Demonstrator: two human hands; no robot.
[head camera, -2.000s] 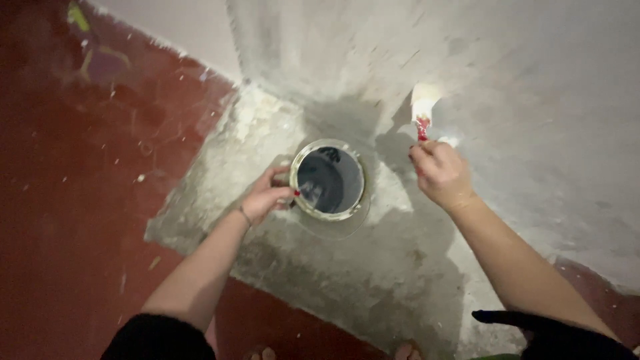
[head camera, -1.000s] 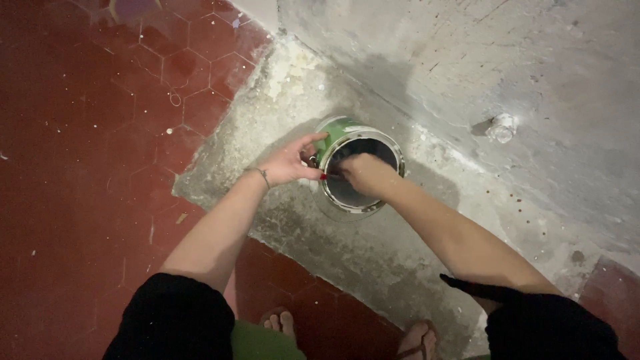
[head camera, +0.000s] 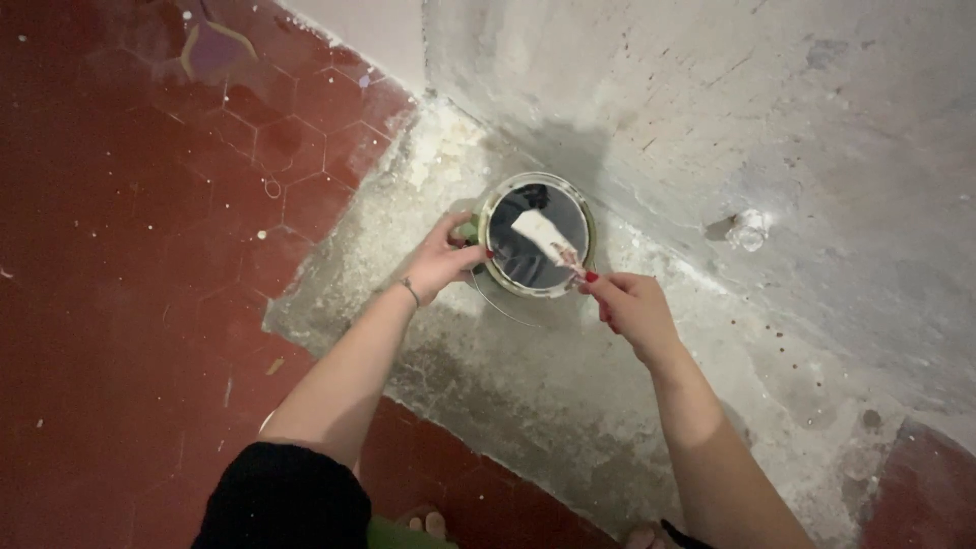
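A round paint bucket with a thin wire handle and dark, glossy liquid inside stands on the grey concrete patch. My left hand grips the bucket's left rim, thumb at the edge and fingers around its green side. Between the fingertips of my right hand, just right of the rim, is the handle end of a paintbrush. The brush has pale, whitish bristles and points up and left over the bucket's opening. Whether its bristles touch the liquid cannot be told.
The grey plastered wall rises beyond the bucket, with a whitish knob-like fitting low on it. Red hexagonal floor tiles lie left of the concrete patch. Bare feet show at the bottom edge.
Two seconds ago my right hand held the brush near the wall; one second ago it was inside the bucket. Now it is at the right rim with the brush visible above the opening.
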